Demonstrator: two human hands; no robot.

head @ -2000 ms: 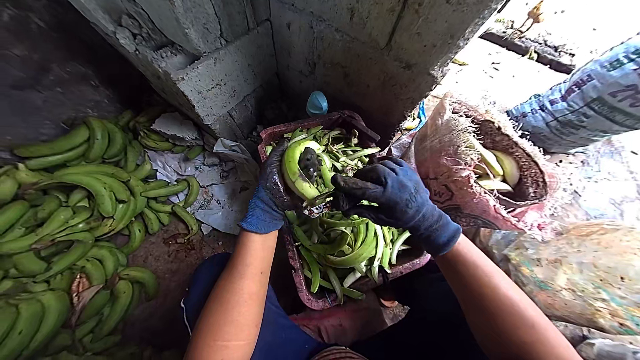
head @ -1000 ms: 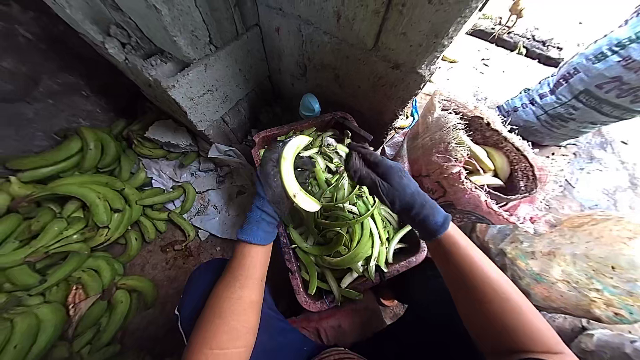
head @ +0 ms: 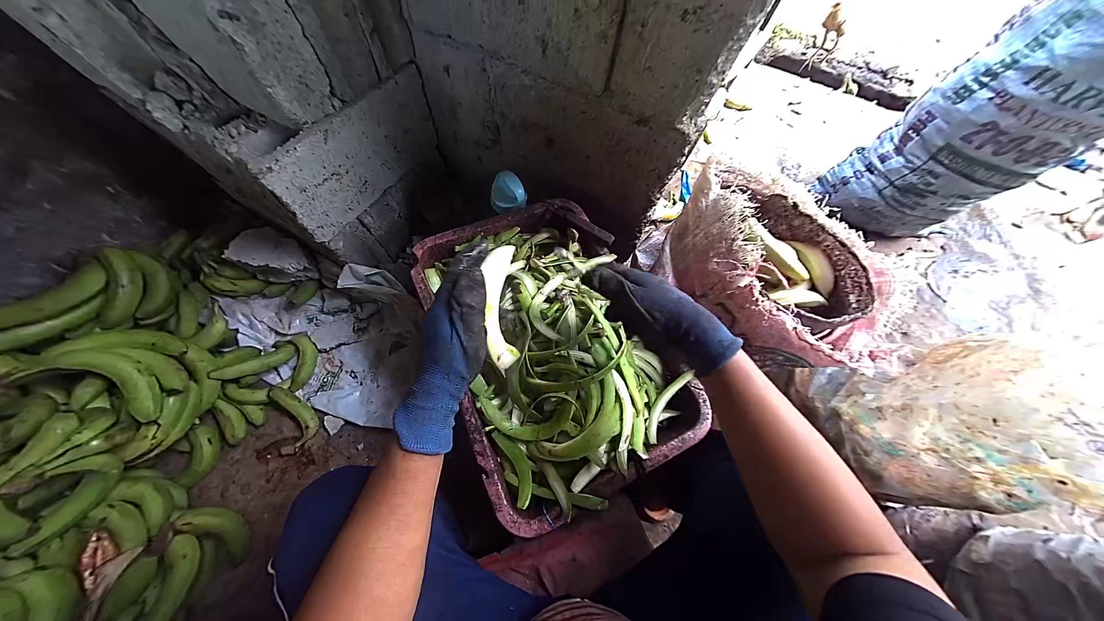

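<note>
My left hand, in a blue knitted glove with a dark palm, holds a peeled green banana or plantain upright over the left side of a worn reddish plastic crate. Green peel strips heap up inside the crate. On the crate's right, my gloved right hand reaches over the peels; its fingertips touch or hover just above them. Whether a small tool is in its fingers cannot be seen. Several peeled fruits lie in a round container lined with a frayed sack, beyond my right hand.
Unpeeled green bananas or plantains are piled on the floor at left, beside crumpled paper. A concrete block wall rises behind the crate, with a light-blue object at its foot. A printed full sack stands upper right; plastic bags lie at right.
Two seconds ago the fruit in my left hand still had green peel and both hands were together on it. Now it is pale, and my right hand has moved off to the right.
</note>
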